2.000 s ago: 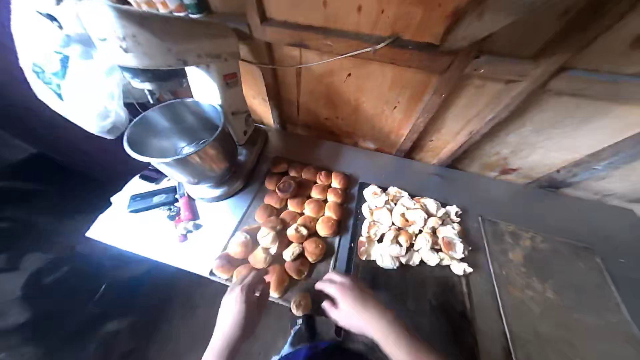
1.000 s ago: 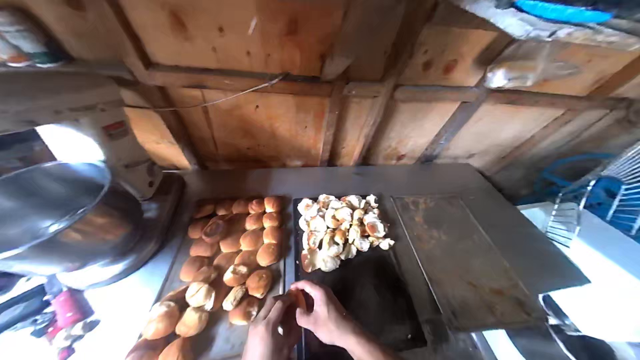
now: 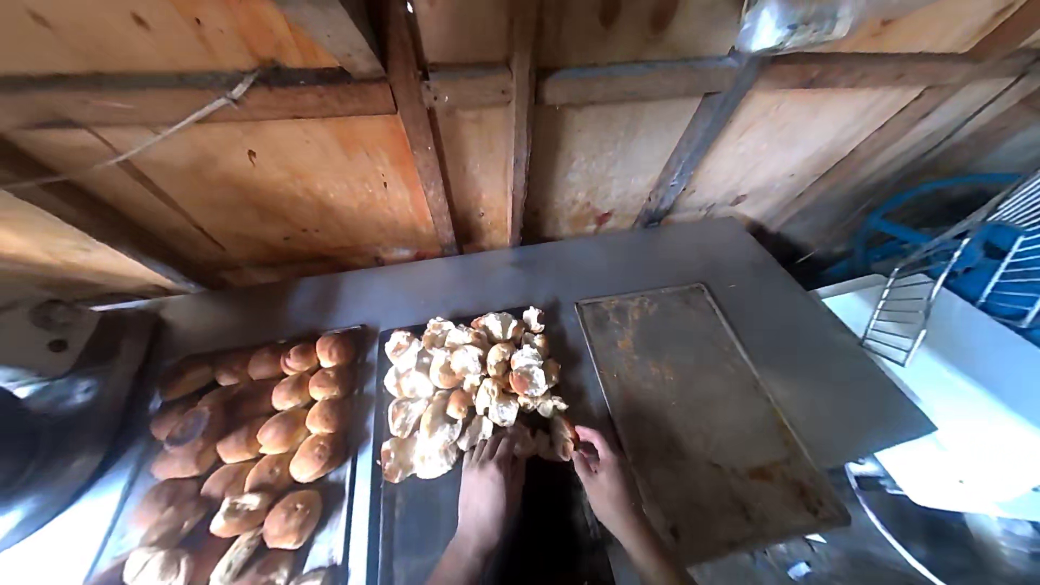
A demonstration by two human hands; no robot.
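Torn, opened pieces of bread roll [image 3: 467,361] cover the back part of a dark baking tray [image 3: 414,520] in the middle. At the front edge of these pieces, my left hand [image 3: 491,475] rests its fingers on or against some bread; whether it grips any is hidden. My right hand [image 3: 600,467] has thumb and fingers at a browned bread piece [image 3: 562,437] at the right end of that row. Whole brown bread rolls [image 3: 318,457] fill another tray at the left, a few of them torn open.
A stained flat metal tray [image 3: 699,406] lies on the grey table [image 3: 650,256] at the right. A wire rack [image 3: 914,309] stands beyond the table's right edge. Part of a mixer [image 3: 57,439] shows at the far left, and a wooden wall [image 3: 325,179] runs behind.
Both hands, close together at the near end of the torn pieces' tray a second ago, now touch the front row of pieces. More pieces lie on that tray. The view has swung right.
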